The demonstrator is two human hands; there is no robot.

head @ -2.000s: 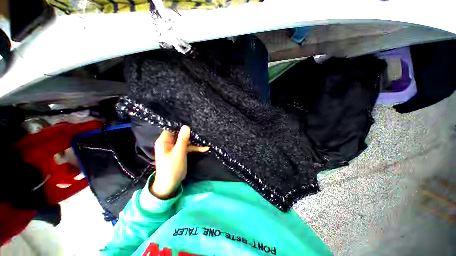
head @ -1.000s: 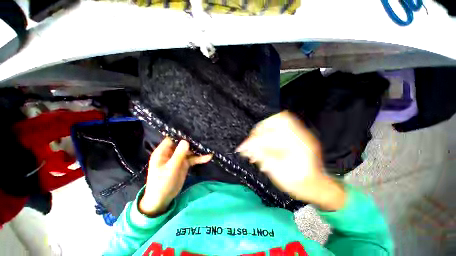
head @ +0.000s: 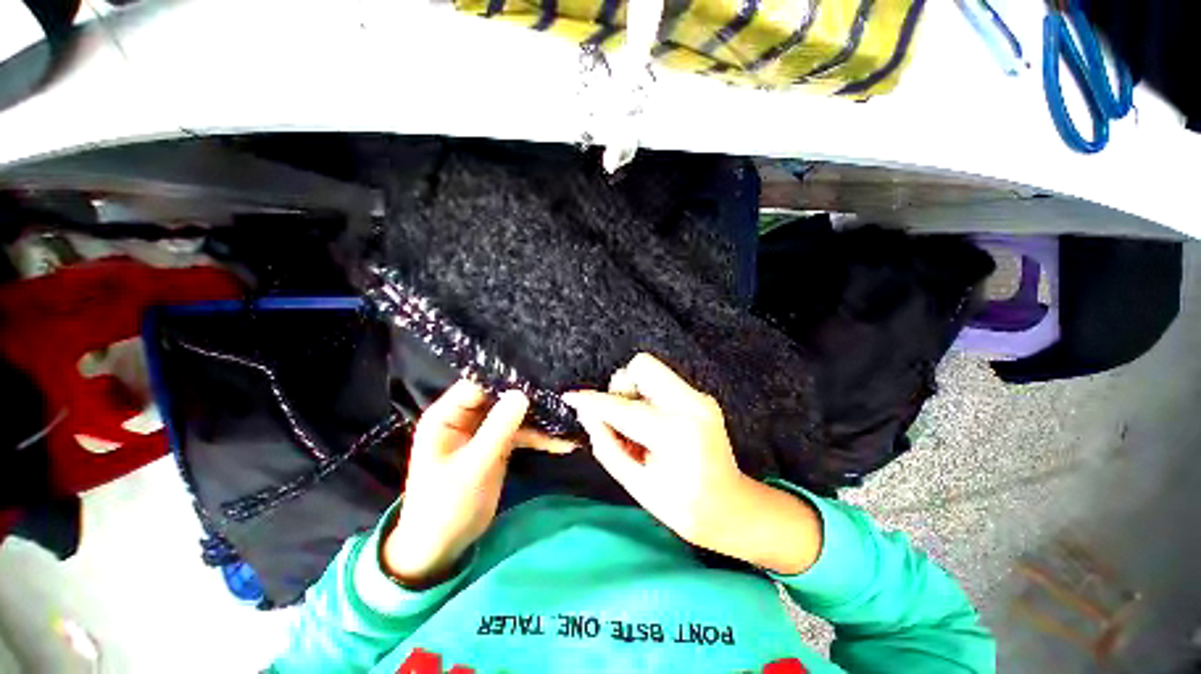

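A black, nubbly garment (head: 527, 250) fills the lap against the table. A braid trim (head: 441, 332), black flecked with white, runs along its near edge. My left hand (head: 454, 461) pinches the trimmed edge between thumb and fingers. My right hand (head: 665, 454) is at the same edge just to the right, its thumb and fingertips closed together on the trim. The fingertips of both hands nearly meet. No needle or thread can be made out.
The white table (head: 329, 79) holds a yellow striped bundle (head: 790, 40) and blue-handled scissors (head: 1083, 79). A pale tie (head: 616, 112) hangs over its edge. Blue-edged container with black pieces (head: 283, 421) and red item (head: 112, 329) at left; black cloth (head: 863, 316) and purple stool or basket (head: 1021, 296) at right.
My right hand came in from out of view, was blurred above the trim, and is now at the edge beside my left hand. The view has shifted, showing more of the table.
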